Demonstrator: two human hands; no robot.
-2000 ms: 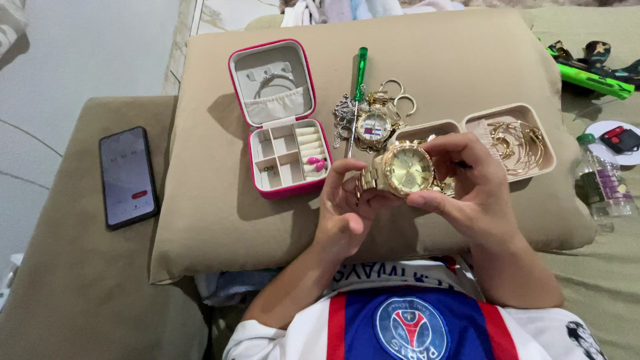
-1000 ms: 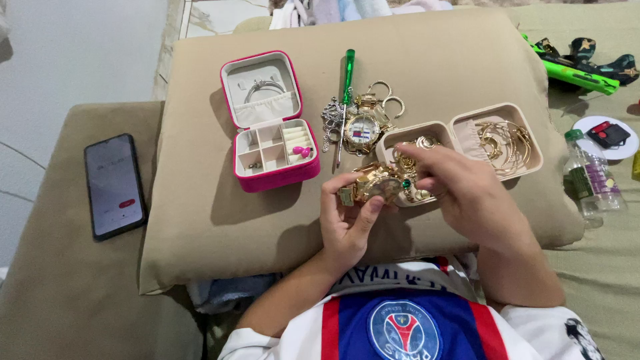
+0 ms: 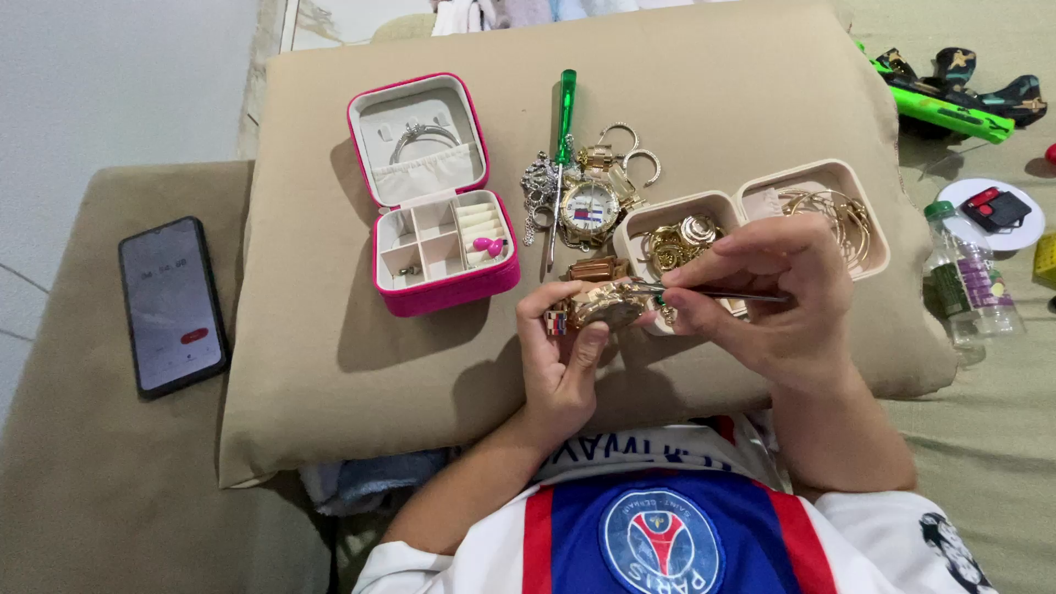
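My left hand (image 3: 565,363) grips a gold-toned wristwatch (image 3: 610,305), its case turned edge-up. My right hand (image 3: 767,297) pinches a thin metal tool (image 3: 742,295), whose tip meets the side of the watch case; its exact kind is unclear. Just beyond my hands, a second gold-toned watch (image 3: 591,208) lies among hoop earrings (image 3: 642,167) and a silver-toned chain (image 3: 539,186). A screwdriver with a green handle (image 3: 566,115) rests beside that watch. My right hand partly covers an open cream jewelry box (image 3: 876,247) holding gold-toned jewelry.
An open pink jewelry box (image 3: 445,290) stands on the beige cushion (image 3: 396,396), left of the screwdriver. Farther left lies a smartphone (image 3: 173,305). At the right are a plastic bottle (image 3: 961,272), a white disc (image 3: 1019,235) with a dark object, and a green and black object (image 3: 949,111).
The watch in my left hand showed its dial two seconds ago and is now tilted edge-up. My right hand has left the watch and now holds a thin metal tool against it.
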